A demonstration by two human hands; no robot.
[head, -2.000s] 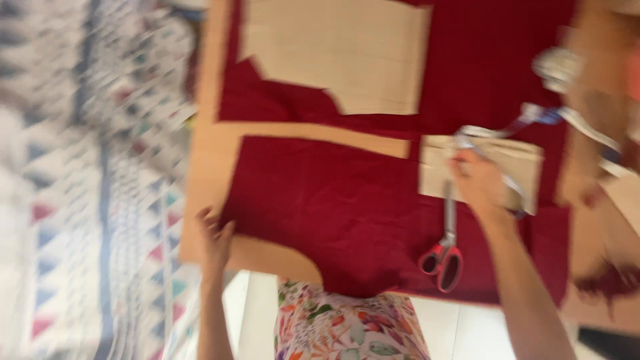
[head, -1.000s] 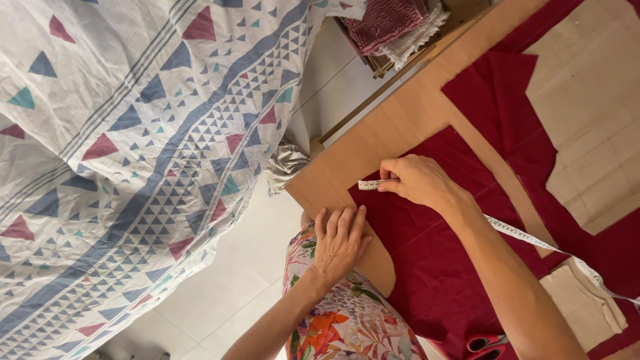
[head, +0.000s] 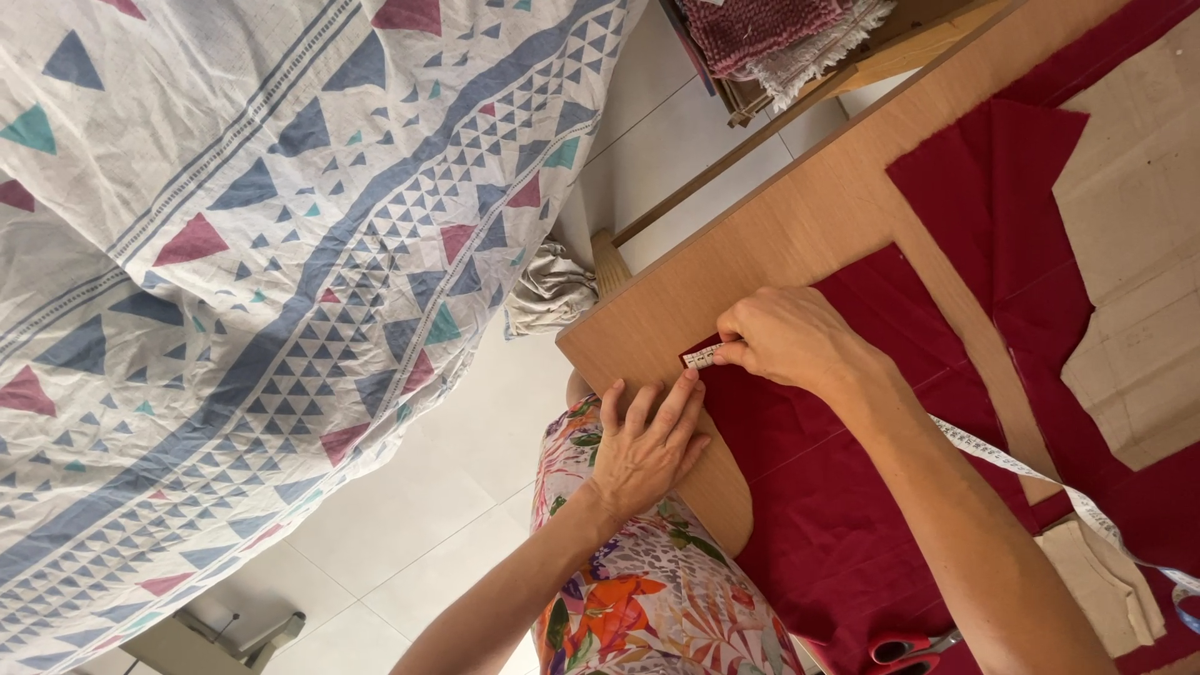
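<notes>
My right hand (head: 797,342) pinches the end of a white measuring tape (head: 1022,467) at a corner of the dark red fabric (head: 844,469). The tape's short end lies along the fabric edge; the rest emerges from behind my right forearm. My left hand (head: 649,441) rests with fingers spread at the table's near edge, its index fingertip by the tape end. Red-handled scissors (head: 909,649) lie on the fabric, partly cut off by the frame. Beige pattern pieces (head: 1144,253) lie on red fabric at the right, with a smaller folded one (head: 1097,586) below.
The wooden table (head: 731,253) runs diagonally, its corner near my hands. Left hangs a white cloth with printed triangles (head: 328,281). Behind the table are a box of woven textiles (head: 769,37) and a crumpled grey cloth (head: 548,291). Floral clothing (head: 647,600) covers my lap below the table edge.
My right hand has gone from beside the scissors and the small pattern piece to the fabric corner with the tape end. My left fingers are now beside the tape end. The view has turned greatly.
</notes>
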